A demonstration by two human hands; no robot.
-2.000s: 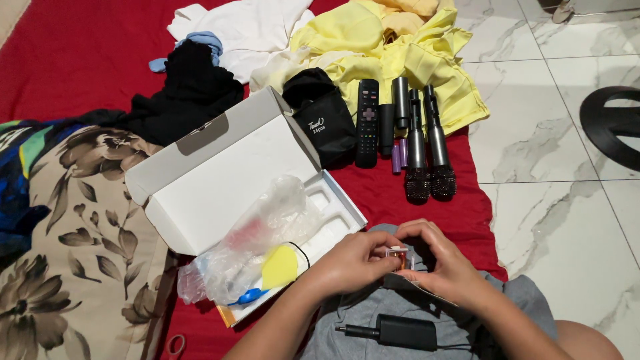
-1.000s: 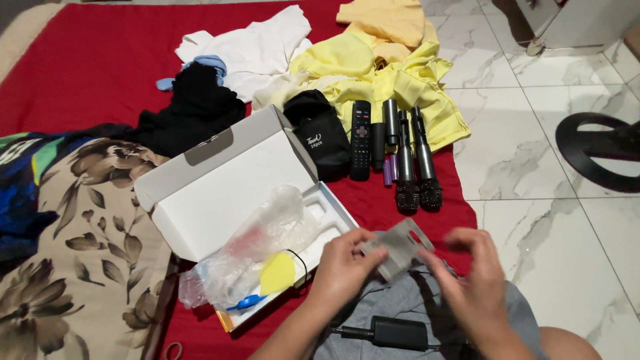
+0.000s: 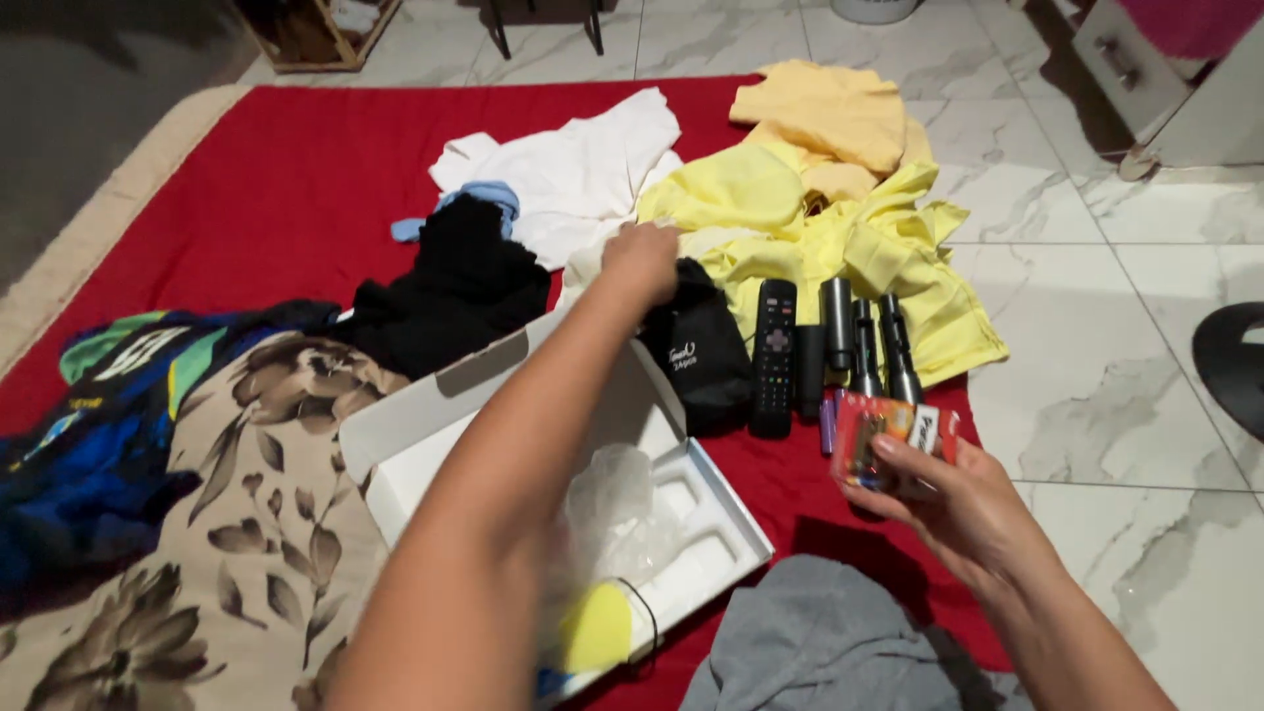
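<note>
My left hand (image 3: 642, 259) reaches across the open white box (image 3: 731, 573) to the top of a black fabric pouch (image 3: 696, 360); its fingers are partly hidden, so whether they grip the pouch is unclear. Between the fingers of my right hand (image 3: 933, 474) is a red blister pack of batteries (image 3: 869, 444). Beside the pouch lie a black remote control (image 3: 773, 355), dark cylinders (image 3: 836, 321), a purple cylinder (image 3: 828, 425) and two microphones (image 3: 897, 341), their heads hidden behind the pack. Clear plastic wrap (image 3: 617, 504) and a yellow piece (image 3: 597, 627) lie in the box.
A red cloth (image 3: 306, 188) covers the surface. Yellow garments (image 3: 869, 257), a white garment (image 3: 583, 168) and a black garment (image 3: 464, 276) lie at the back. Floral fabric (image 3: 267, 494) is at left, grey cloth (image 3: 829, 642) in front, marble tiles (image 3: 1086, 395) at right.
My left hand has left the small pack and moved forward to the black pouch. My right hand now holds the battery pack alone, its red front showing. The view has tilted up.
</note>
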